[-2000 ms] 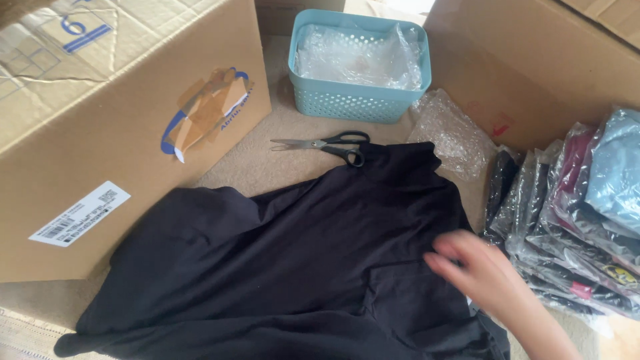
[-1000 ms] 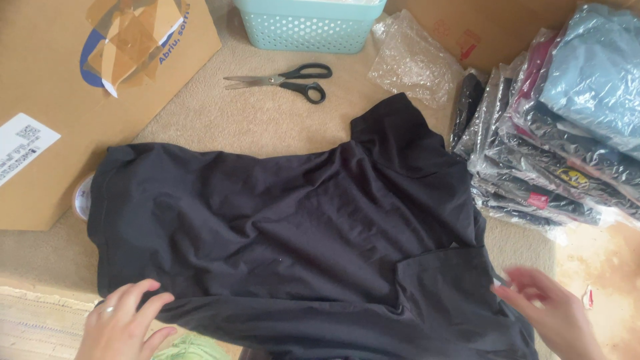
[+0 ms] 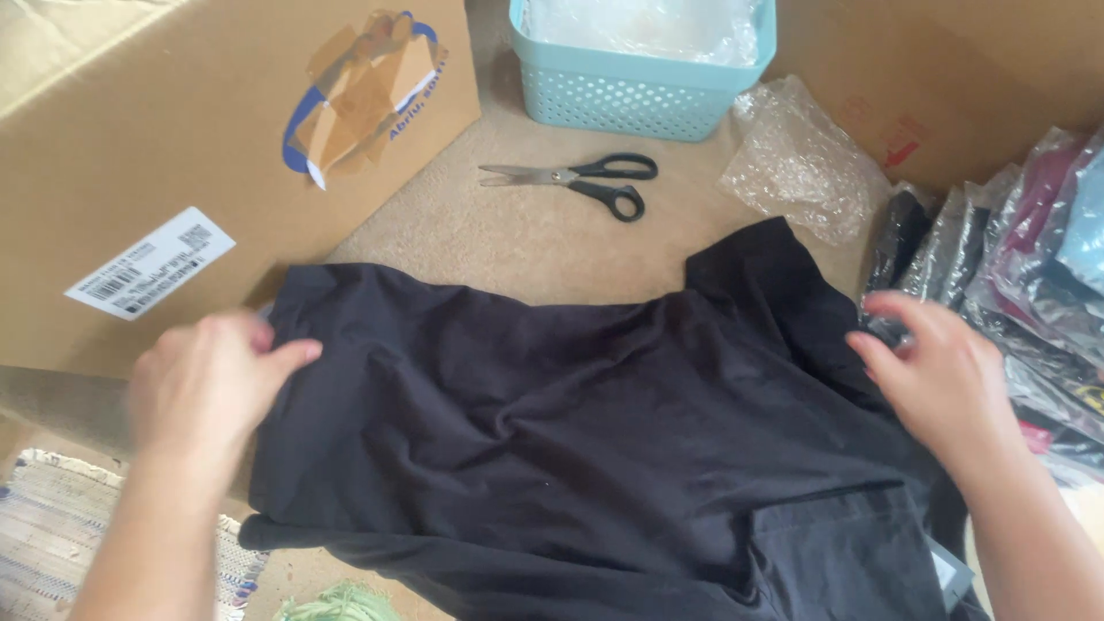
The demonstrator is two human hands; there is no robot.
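Observation:
A black garment (image 3: 535,414), seemingly a short-sleeved shirt, lies spread and wrinkled across the beige surface. At its left edge is my left hand (image 3: 216,371), slightly blurred, thumb over the fabric; whether it pinches the cloth cannot be told. My right hand (image 3: 936,366) is beside the sleeve at the right, thumb and fingers apart with nothing seen between them. Part of a pale tag (image 3: 949,573) shows at the garment's lower right. Beyond the garment lie black-handled scissors (image 3: 565,177), blades slightly apart and pointing left.
A cardboard box (image 3: 207,129) stands at left. A light-blue perforated basket (image 3: 621,95) holds clear plastic. A crumpled clear bag (image 3: 802,164) lies beside it. Plastic-wrapped garments (image 3: 1026,259) are piled at right, before more cardboard (image 3: 949,69). A woven rug (image 3: 60,535) and green fringe (image 3: 341,604) show below.
My left hand has moved up along the garment's left edge from its lower left corner. My right hand has moved from the garment's lower right up beside the sleeve.

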